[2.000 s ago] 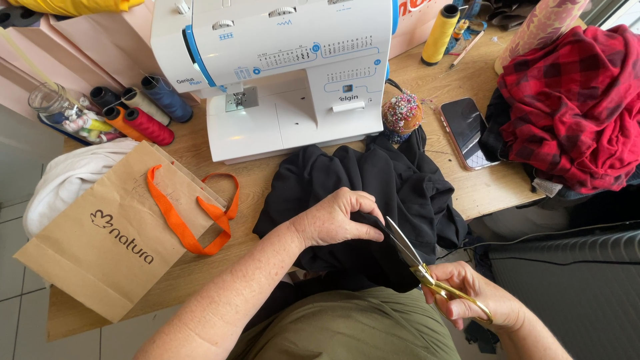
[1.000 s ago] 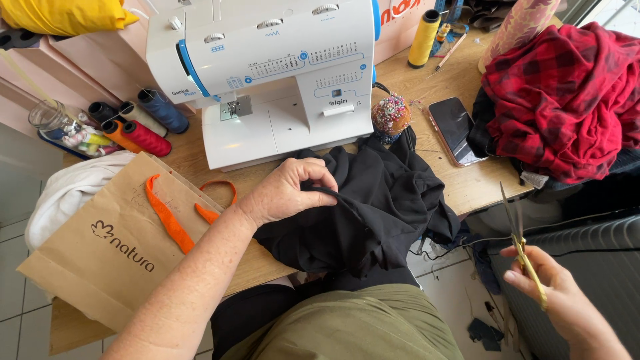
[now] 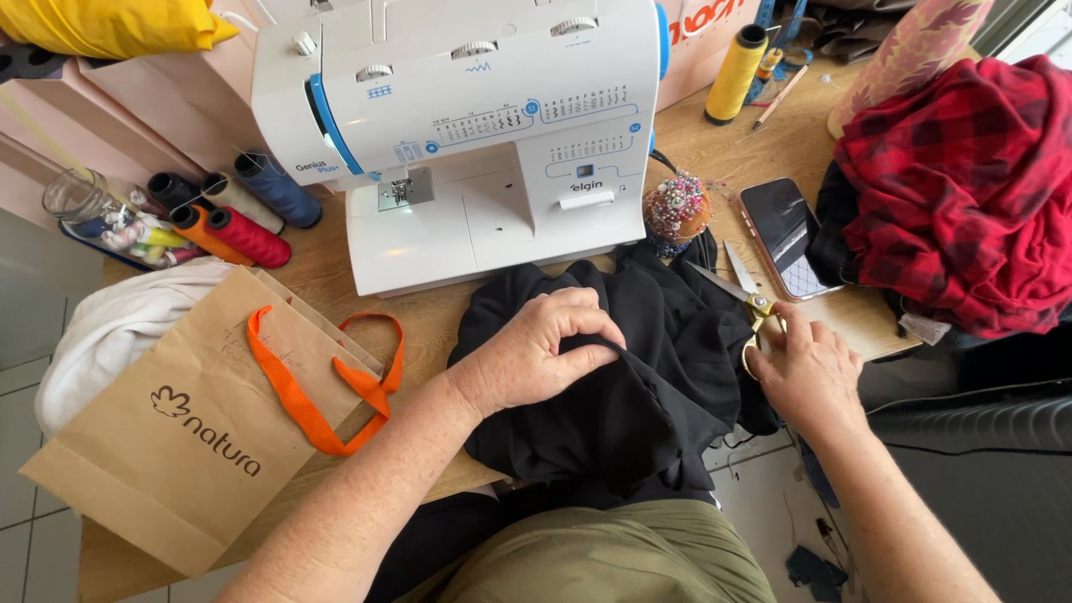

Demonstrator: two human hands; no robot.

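Observation:
My left hand [image 3: 544, 347] pinches an edge of the black fabric [image 3: 603, 410] between thumb and fingers. The fabric lies bunched on the table's front edge and hangs over my lap. At its right, my right hand [image 3: 804, 360] has its fingers at the gold handles of the scissors [image 3: 756, 305]. Their blades are parted and point up and left, beside the pincushion [image 3: 677, 209] full of pins. Behind the fabric stands a white sewing machine [image 3: 494, 201].
A phone [image 3: 787, 239] and red-and-black checked fabric [image 3: 963, 193] lie on the right of the wooden table [image 3: 435, 322]. On the left are a paper bag [image 3: 176, 435] with orange handles, white cloth [image 3: 117, 327], a glass jar [image 3: 79, 201] and several thread spools [image 3: 251, 237]. A yellow spool [image 3: 737, 75] stands behind.
My right hand has brought the scissors from the fabric edge out to the right, then back onto the table beside the pincushion. My left hand still holds the black fabric.

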